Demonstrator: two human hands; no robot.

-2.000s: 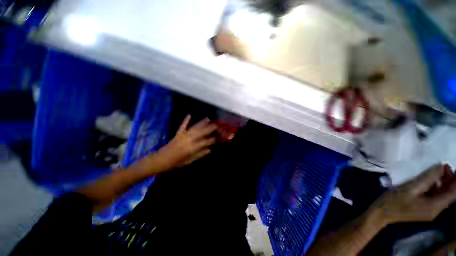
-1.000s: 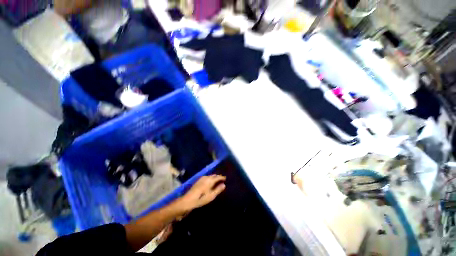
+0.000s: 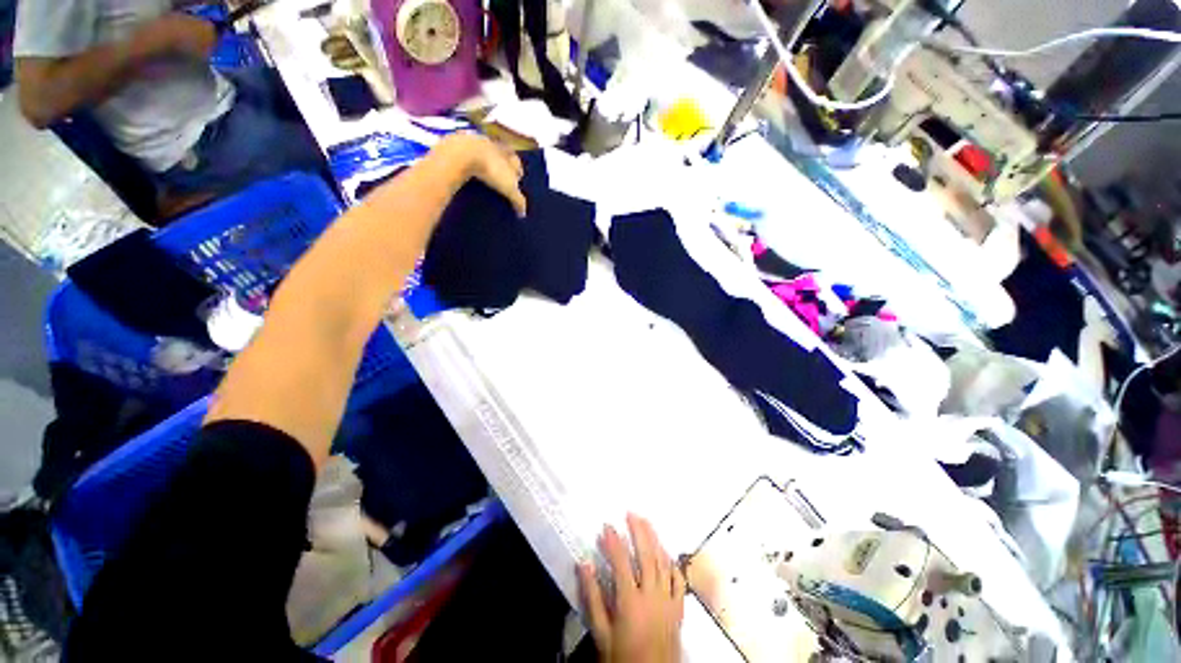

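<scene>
My left hand [image 3: 492, 172] reaches to the far left of the white table [image 3: 518, 376], its fingers on a pile of dark navy cloth pieces [image 3: 557, 246]; its fingertips are partly hidden, so a grip cannot be told. My right hand [image 3: 637, 598] lies palm down near the table's front edge, fingers apart, holding nothing, beside the sewing machine bed [image 3: 751, 557]. A long dark panel stack [image 3: 738, 330] with white edge lines lies across the table's middle.
The sewing machine head [image 3: 894, 583] is at the lower right. Blue crates [image 3: 143, 453] with cloth stand left, below the table edge. A seated person [image 3: 143, 91] is at upper left. A purple object [image 3: 425, 52] and pink scraps [image 3: 809, 301] lie beyond, with white crumpled material [image 3: 1023, 415] at right.
My left hand has moved from above the crate up to the dark cloth pile. My right hand, out of view one second ago, now rests on the table. The view has shifted.
</scene>
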